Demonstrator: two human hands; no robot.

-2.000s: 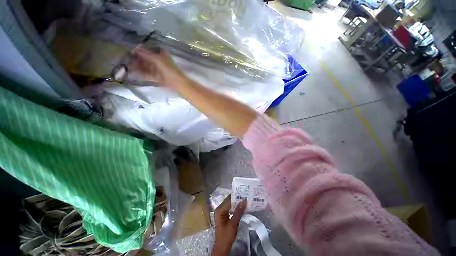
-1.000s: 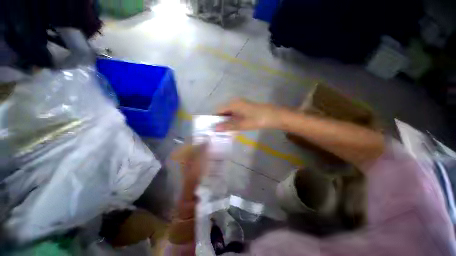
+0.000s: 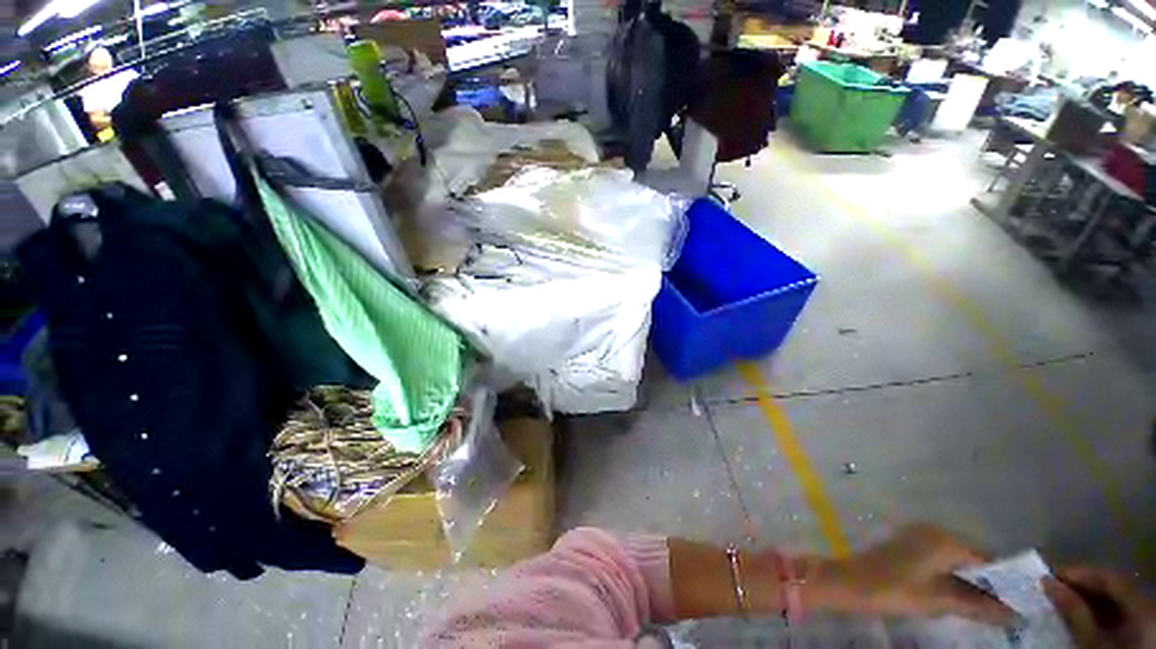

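Note:
A white label sheet (image 3: pixel 1029 596) with small faint print is at the lower right, blurred and partly cut off by the bottom edge. My left hand (image 3: pixel 932 573) reaches across from the lower middle, with a pink sleeve and bracelets on the wrist, and grips the sheet's left side. My right hand (image 3: pixel 1113 609) is at the right edge, blurred and cut off, beside the sheet's right side. Whether its fingers grip the sheet is unclear.
A blue bin (image 3: pixel 735 292) stands on the floor beside a white plastic-covered pile (image 3: pixel 558 311). A cardboard box (image 3: pixel 507 507), green striped cloth (image 3: pixel 368 311) and dark hanging garment (image 3: pixel 133 368) are at left. A green bin (image 3: pixel 843 108) and a person (image 3: pixel 102 95) are farther back.
The view has swung left and up. My right hand has come from the pile to the label sheet. Both hands and the sheet now sit at the lower right.

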